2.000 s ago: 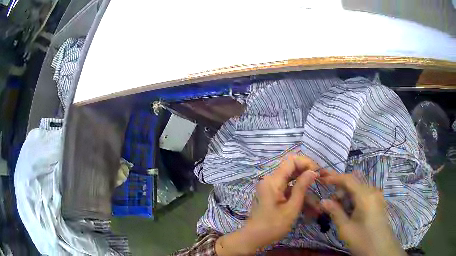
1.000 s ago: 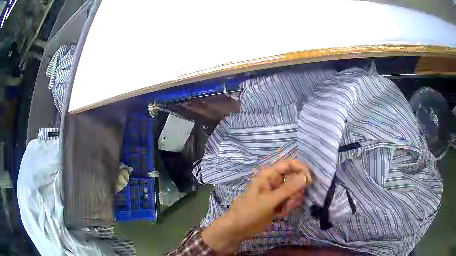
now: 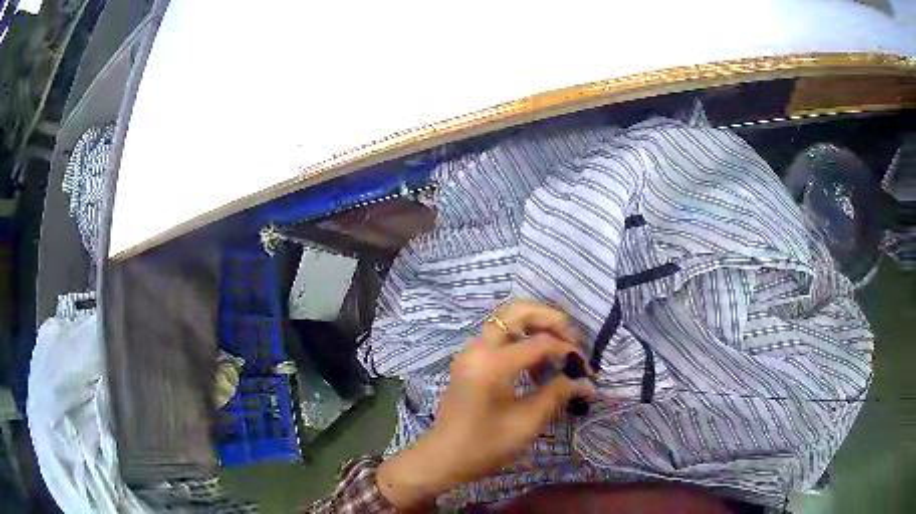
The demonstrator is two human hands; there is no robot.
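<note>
A striped garment (image 3: 573, 226) lies in a large crumpled heap on my lap. Several short black bands (image 3: 648, 275) show on it. My left hand (image 3: 487, 397), with a ring and a plaid cuff, comes from the lower left. Its fingertips pinch a small black looped trim (image 3: 577, 369) at the end of a black band. A fine dark thread (image 3: 753, 399) runs almost straight from near the trim to the right across the stripes. My right hand is out of the picture. No needle can be made out.
The white-topped table (image 3: 331, 80) has a worn wooden edge above the garment. At left are a blue crate (image 3: 256, 417), a pale card (image 3: 323, 285) and a brown cloth-sided bin (image 3: 161, 351) with white fabric (image 3: 65, 402) over its side. A round dark object (image 3: 829, 206) stands at right.
My right hand has left the picture since the oldest frame. My left hand, beside the trim one second ago, now holds it. The thread now stretches to the right.
</note>
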